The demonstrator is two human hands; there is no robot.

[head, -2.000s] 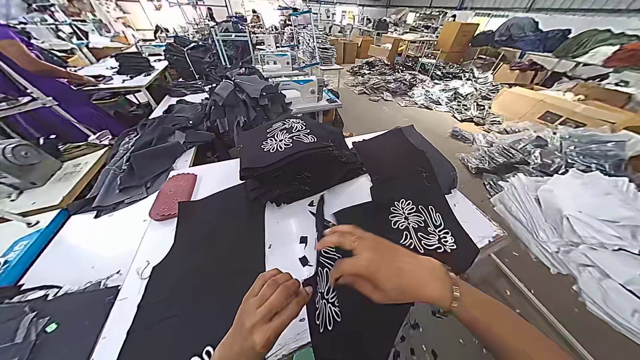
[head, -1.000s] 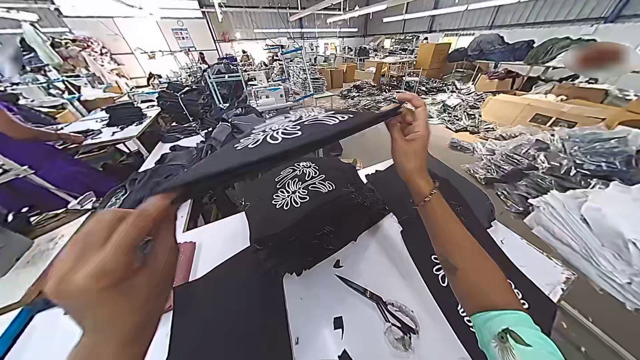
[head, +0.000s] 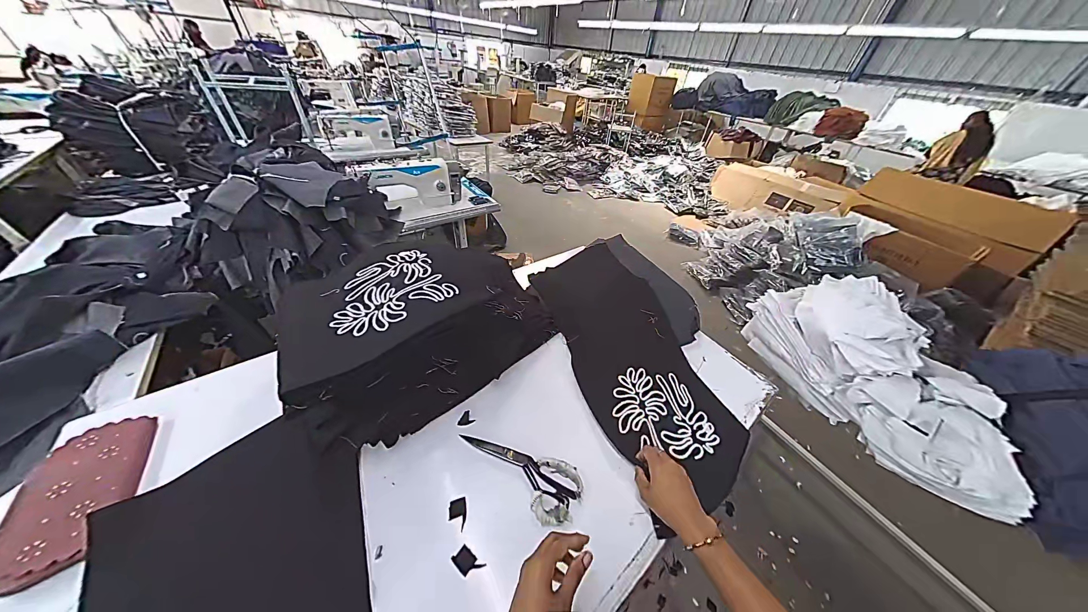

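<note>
My right hand [head: 671,489] pinches the near left edge of a black fabric panel [head: 608,314] with white looped embroidery, lying at the table's right. My left hand [head: 554,571] is empty, fingers curled but apart, over the white tabletop [head: 501,408] at the bottom. Just beyond it lie tailor's scissors [head: 531,472] with wrapped handles, blades towards the far left. Small black fabric scraps [head: 466,561] are left of them. A thick stack of embroidered black panels [head: 408,340] stands behind, and a plain black panel [head: 238,527] is spread at the left.
A pinkish case [head: 81,501] lies at the left edge. Dark cut pieces [head: 289,212] are heaped behind, near a sewing machine [head: 416,183]. White fabric [head: 884,391], plastic-wrapped bundles [head: 782,246] and a cardboard box [head: 952,221] are on the right, past the table's edge.
The embroidered panel that both hands held up a second ago is out of them. My right hand has come down to the panel at the right; my left hand has let go and come over the tabletop.
</note>
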